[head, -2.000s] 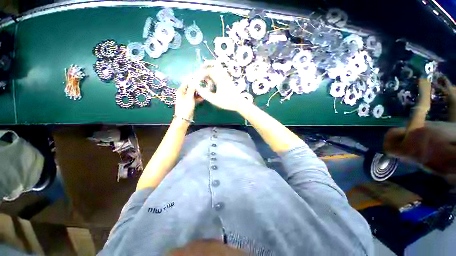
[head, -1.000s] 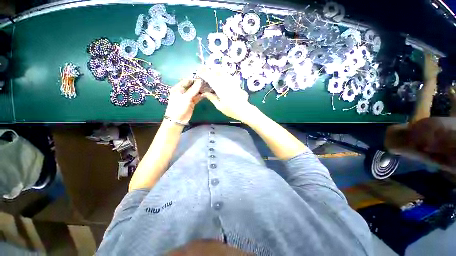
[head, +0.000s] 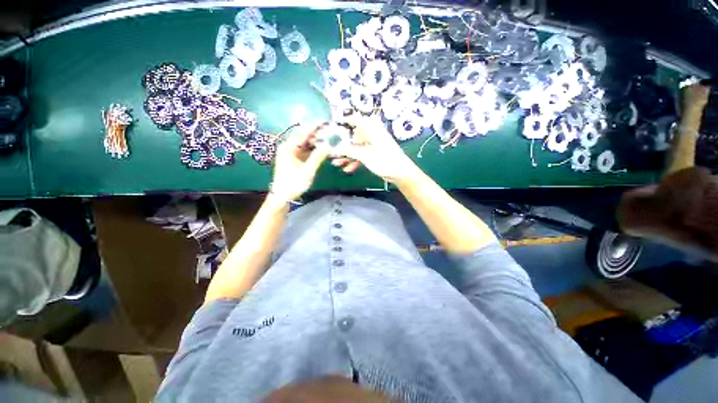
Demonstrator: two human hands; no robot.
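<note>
A small pale ring assembly point(head: 334, 138) is held between both hands just above the green bench. My left hand point(head: 297, 164) grips its left side with the fingertips. My right hand point(head: 371, 148) grips its right side, with some fingers curled beneath. A thin dark lead sticks out at the upper left of my left hand. Glare hides the ring's details. Dark wired rings point(head: 194, 110) edged with pale dots lie to the left. Clear plastic rings point(head: 249, 46) lie beyond them. A big pile of whitish ring assemblies point(head: 408, 96) with thin leads lies to the right.
A small orange-and-white lead-wire bundle point(head: 116, 131) lies at the far left of the green bench point(head: 71, 79). A pale metal rail point(head: 189, 11) edges the bench's far side. Another person's arm point(head: 686, 130) reaches over the bench at the right. A cardboard box point(head: 142, 275) stands below.
The ring between my fingers now shows its face and centre hole more openly. My hands have shifted slightly, and my right fingers have curled under it. The other person's arm at the right has moved.
</note>
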